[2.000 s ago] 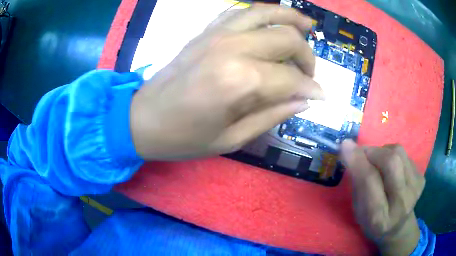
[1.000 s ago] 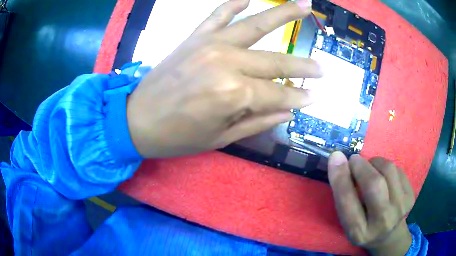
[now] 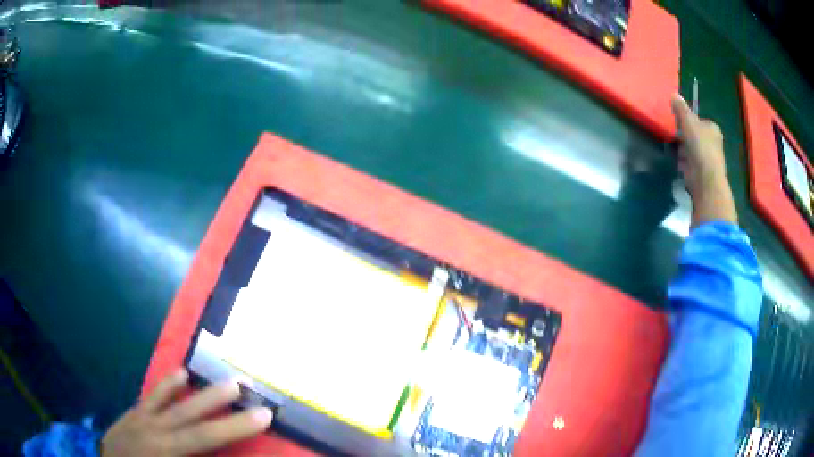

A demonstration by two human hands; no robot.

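The tablet assembly (image 3: 357,245) lies insides up on a red foam pad (image 3: 607,344). Its white battery (image 3: 330,321) fills the left and centre, and the blue main board (image 3: 473,384) with a glaring square shield is at the right. My left hand (image 3: 192,419) rests spread on the tablet's lower left edge and the pad, holding nothing. My right hand (image 3: 701,156) is stretched far to the upper right, at the edge of another red pad. Thin silver tweezers stick up from its fingers.
A second red pad (image 3: 616,76) with an opened tablet (image 3: 593,20) is at the top right. A third red pad (image 3: 759,152) with a tablet (image 3: 793,170) is at the right edge. The shiny green bench (image 3: 357,116) lies around them.
My right hand has moved from the board to the second pad at upper right. My left hand has left the board area for the tablet's lower left edge. The view has shifted, showing more bench.
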